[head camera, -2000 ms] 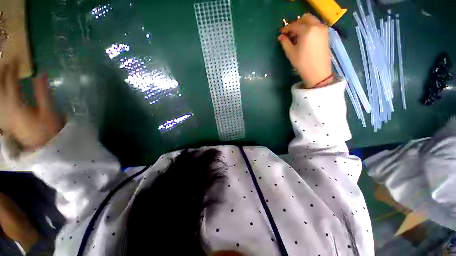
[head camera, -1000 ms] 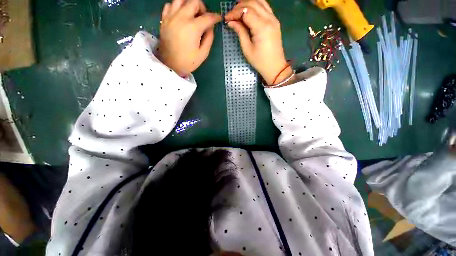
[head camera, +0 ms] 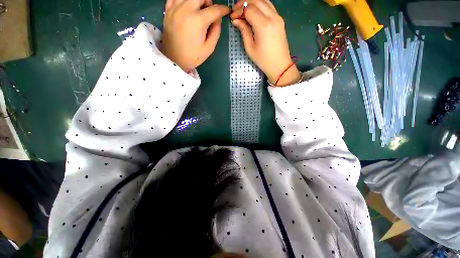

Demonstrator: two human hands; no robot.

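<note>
The long perforated strip point(head camera: 245, 101) lies on the green bench in front of me, its far end under my fingers. My left hand point(head camera: 191, 38) is left of the strip, its fingertips almost touching those of my right hand; what they hold is hidden. My right hand point(head camera: 265, 43) is over the strip's right edge, fingers pinched on a small wired component point(head camera: 245, 4), whose white end and a bit of red lead show at the fingers. A pile of red-and-gold wired components point(head camera: 334, 45) lies right of my right hand.
A yellow glue gun point(head camera: 362, 17) and translucent glue sticks point(head camera: 401, 80) lie at the right. Black parts point(head camera: 446, 103) are at far right. Shiny film point(head camera: 189, 123) lies left of the strip. A person's grey sleeve point(head camera: 418, 181) is at lower right.
My left hand came from the far left and my right hand from the component pile; both meet over the strip's far end. In the last second they have hardly moved.
</note>
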